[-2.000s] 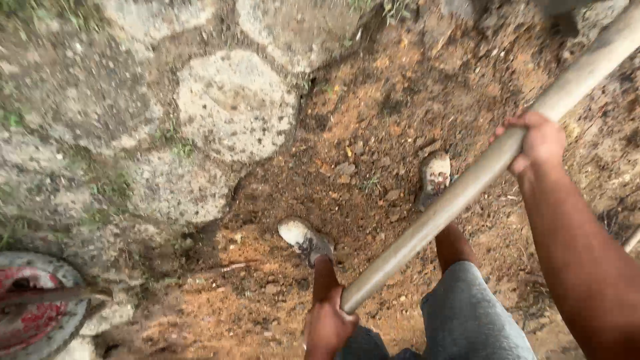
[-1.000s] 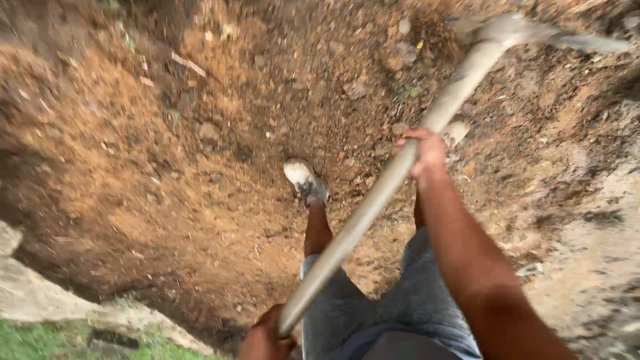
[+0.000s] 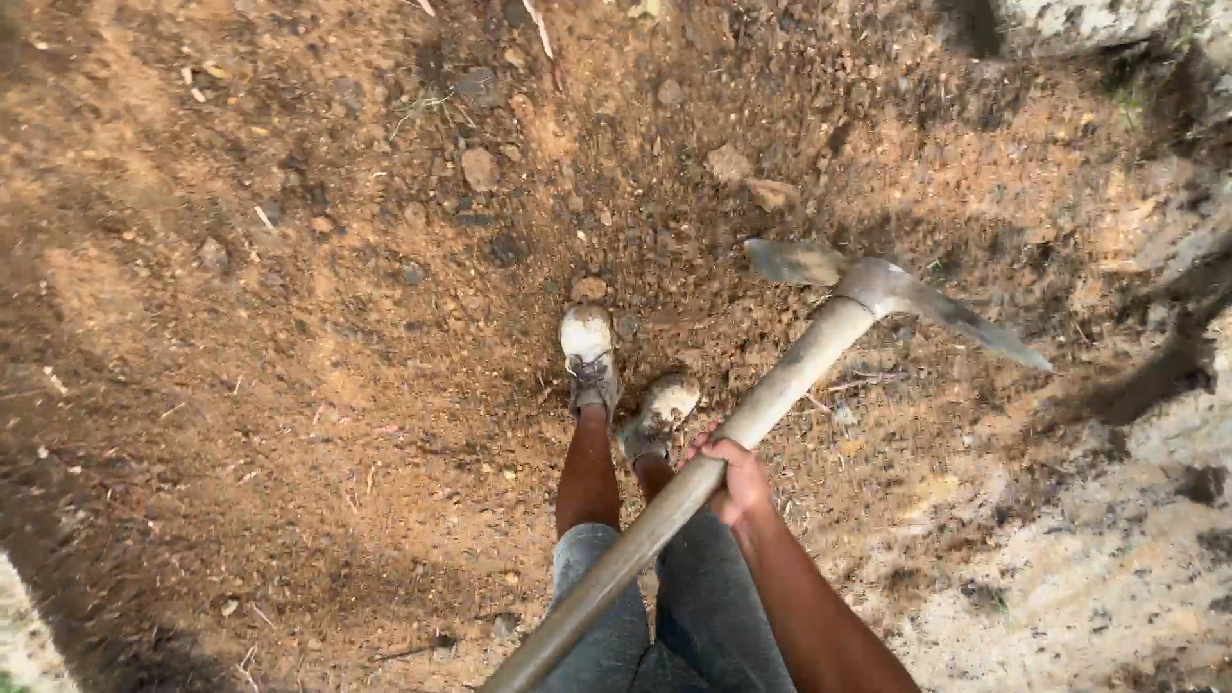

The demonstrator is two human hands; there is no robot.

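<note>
A pickaxe with a thick wooden handle (image 3: 616, 570) runs from the bottom edge up to the right across my legs. Its metal head (image 3: 881, 284) has a broad blade on the left and a tapered arm on the right. My right hand (image 3: 733, 474) is closed around the handle a little below the head. My left hand lies outside the frame, as does the handle's lower end. Both my shoes, dirty and pale at the toes, stand on loose reddish-brown soil (image 3: 318, 337) left of the pickaxe head.
Small stones (image 3: 478, 168), twigs and roots lie scattered in the soil. Pale stone or concrete edging (image 3: 1088, 21) is at the upper right, with a rough pale surface (image 3: 1078, 597) at the lower right. Another pale edge (image 3: 27, 630) shows at the lower left.
The view has swung away from the paving stones. The pickaxe head, cut off two seconds ago, now shows whole. My left hand, earlier on the handle's lower end, has gone out of frame. My feet are closer together.
</note>
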